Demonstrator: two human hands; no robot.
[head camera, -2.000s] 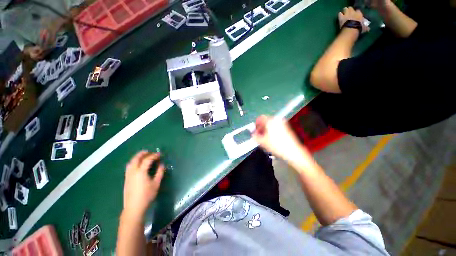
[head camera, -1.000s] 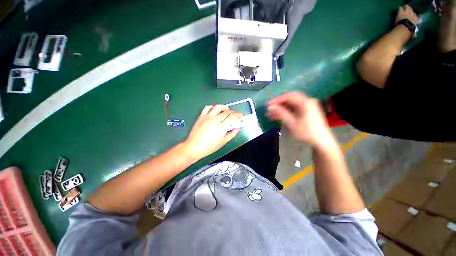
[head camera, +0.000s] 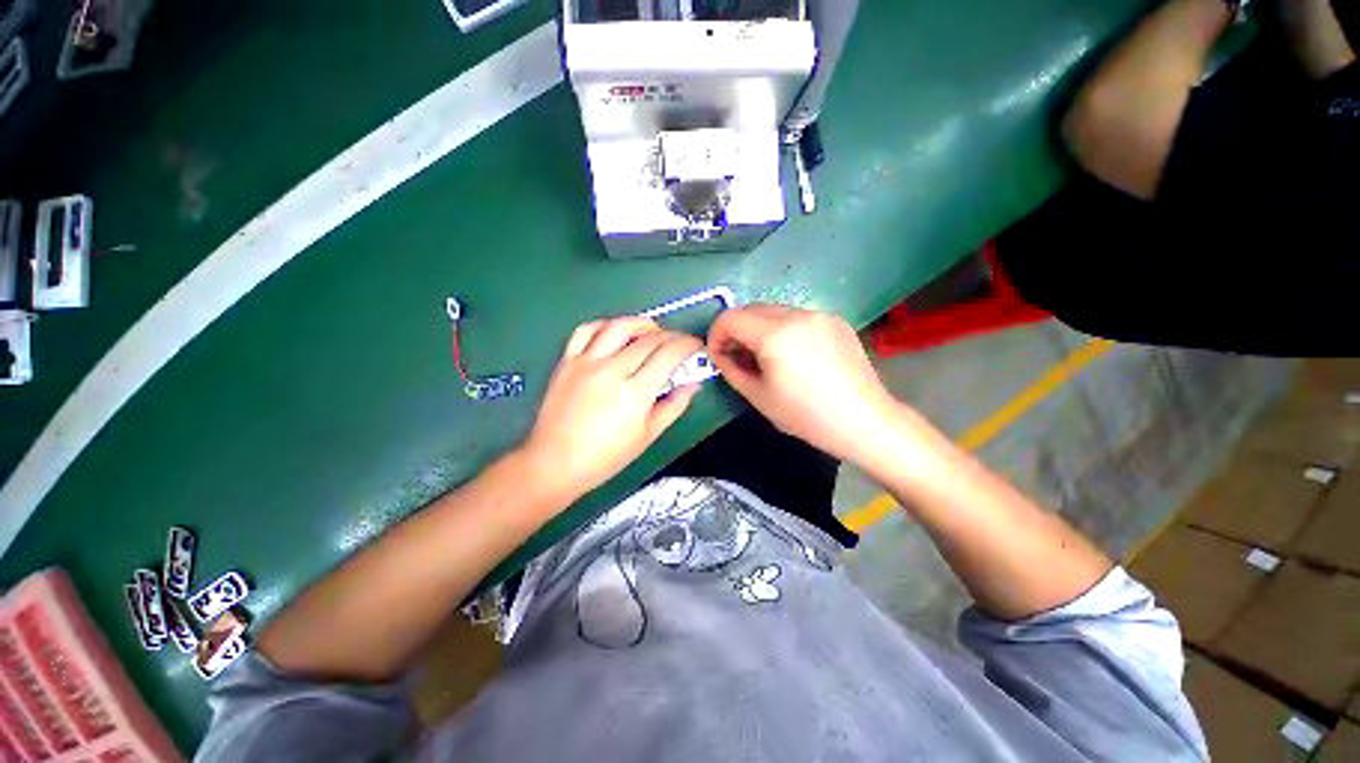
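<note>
A white plastic housing (head camera: 689, 303) lies near the belt's front edge, mostly covered by both hands. My left hand (head camera: 615, 391) rests on its left part, with the fingers over it. My right hand (head camera: 779, 362) is at its right part, fingertips pinched together close to the left fingers; what they pinch is hidden. A small blue circuit board (head camera: 497, 386) lies on the green surface to the left, joined by a red wire to a small round part (head camera: 455, 307).
The screw feeder (head camera: 683, 164) stands beyond my hands, with the electric screwdriver (head camera: 807, 157) at its right side. Small oblong panels (head camera: 179, 564) and a pink compartment tray (head camera: 60, 671) are at lower left. Other housings (head camera: 63, 251) lie far left. Another person's arm (head camera: 1141, 105) is at upper right.
My left hand has moved right onto the housing. My right hand has come in to meet it. The blue board with its wire now shows uncovered on the belt. The view has shifted.
</note>
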